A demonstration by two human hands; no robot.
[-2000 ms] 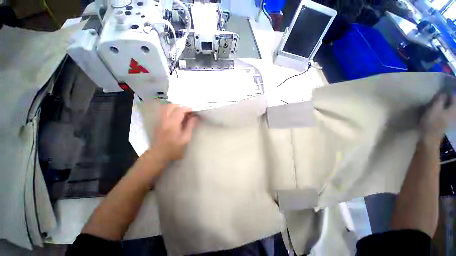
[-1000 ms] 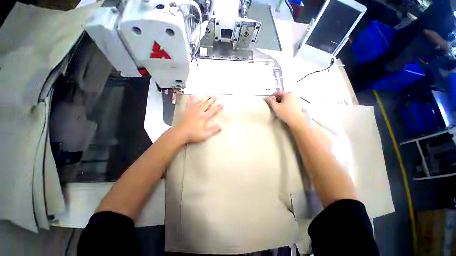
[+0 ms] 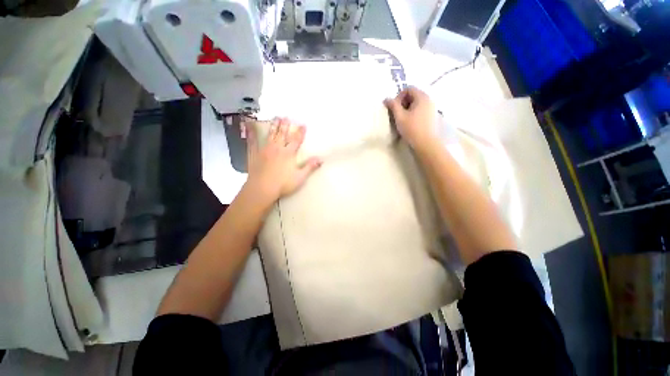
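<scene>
A large beige panel (image 3: 352, 228) lies on the white tabletop below the sewing machine head (image 3: 202, 55) and hangs over the front edge. A dark seam line runs down its left side. My left hand (image 3: 278, 158) lies flat on the panel's upper left corner, fingers spread, close below the needle area (image 3: 248, 116). My right hand (image 3: 413, 116) pinches the panel's upper right part between thumb and fingers at the far edge. The white template area (image 3: 330, 92) behind the panel is overexposed, so its edge against the panel is unclear.
A thick stack of beige panels (image 3: 29, 183) hangs at the left beside the glossy dark machine bed (image 3: 165, 198). More beige panel (image 3: 547, 176) lies at the right. A control screen (image 3: 464, 26) stands at the right rear. Blue bins (image 3: 547, 48) and a cardboard box (image 3: 640, 297) are beyond.
Two seconds ago my hands were wide apart with the panel lifted and folded at the right. Now it lies under my left hand, and my right hand has come in to its upper right corner.
</scene>
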